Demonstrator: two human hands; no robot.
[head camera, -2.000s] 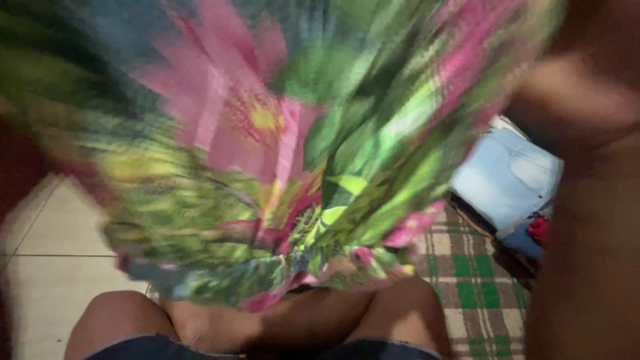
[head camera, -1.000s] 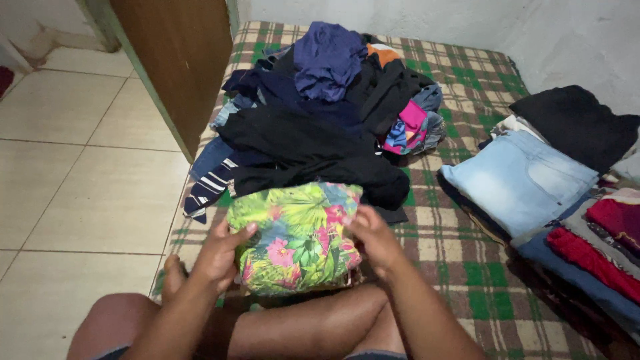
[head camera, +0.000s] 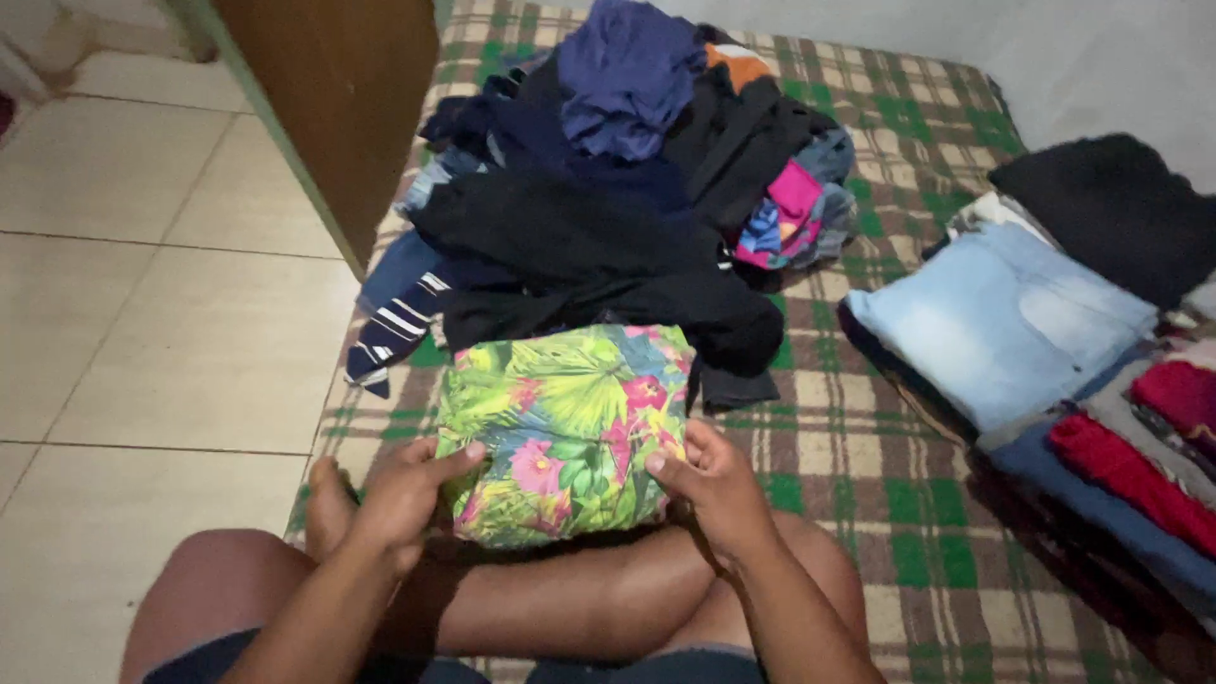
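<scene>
A folded cloth garment with a green, yellow and pink tropical flower print (head camera: 575, 432) is held between my two hands, above my crossed legs. My left hand (head camera: 408, 494) grips its left edge, thumb on top and fingers underneath. At the right edge, my right hand (head camera: 712, 484) holds it the same way. Just beyond the garment lies a loose heap of clothes, with a black garment (head camera: 579, 237) nearest, a purple-blue one (head camera: 627, 81) on top and a navy piece with white stripes (head camera: 399, 323) at the left.
Folded clothes stand in stacks on the right, among them light blue jeans (head camera: 997, 313), a black garment (head camera: 1121, 218) and a red one (head camera: 1130, 475). A plaid cover (head camera: 836, 418) lies under everything. A brown door (head camera: 332, 104) and tiled floor (head camera: 171, 351) are at the left.
Two seconds ago the flowered garment was spread open and blurred close before the camera. One second ago it was a folded bundle between my hands, where it still is.
</scene>
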